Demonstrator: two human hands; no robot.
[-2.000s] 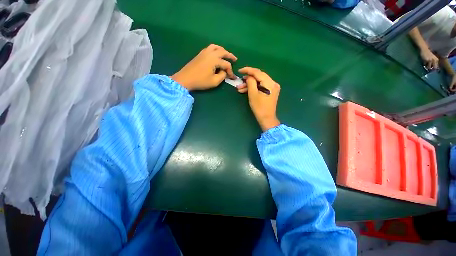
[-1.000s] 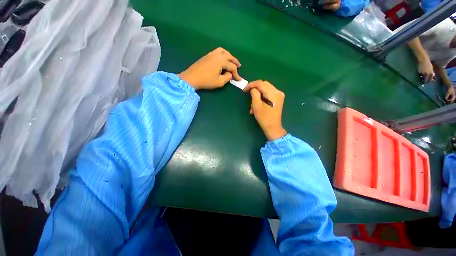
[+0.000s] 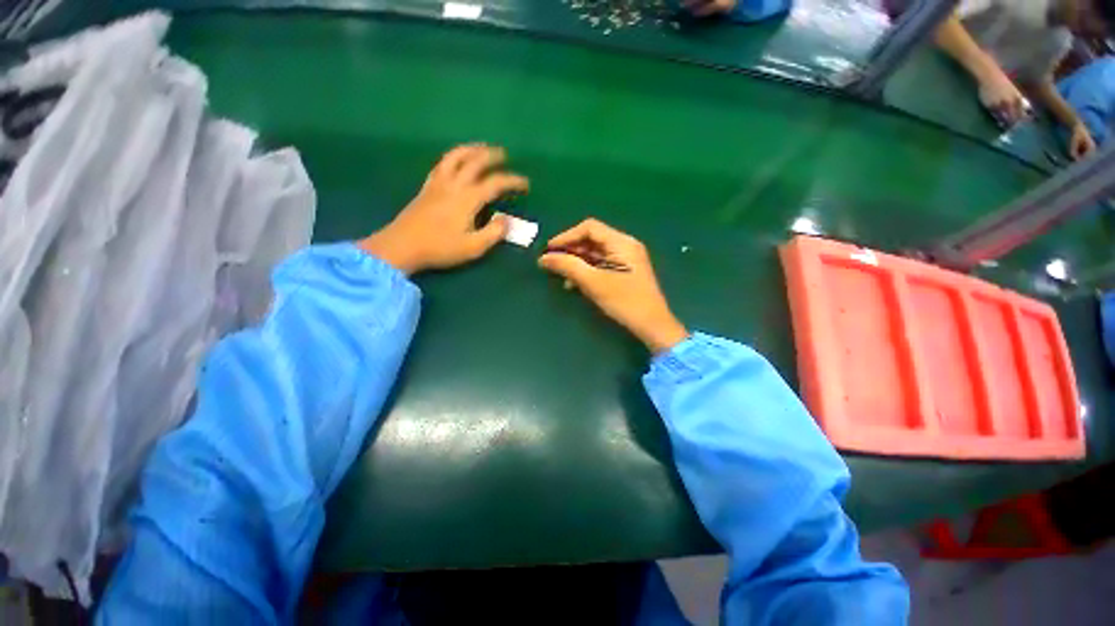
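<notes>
A small white sticker sheet shows at the thumb tip of my left hand, over the green worktop. The fingers of my left hand are spread and a little blurred; the thumb touches the sheet's left end. My right hand is just right of the sheet, apart from it. It holds a thin dark tool, seemingly tweezers, between thumb and fingers. The tool's tip is too small to make out.
A pink foam tray with a row of recesses lies at right. Crumpled translucent film covers the left side. A metal post stands at right. Another person's hand and small loose parts show at the top.
The view has shifted. My hands have moved apart; my right hand has come off the white sheet. The fingers of my left hand have opened outward, with the sheet still at the thumb.
</notes>
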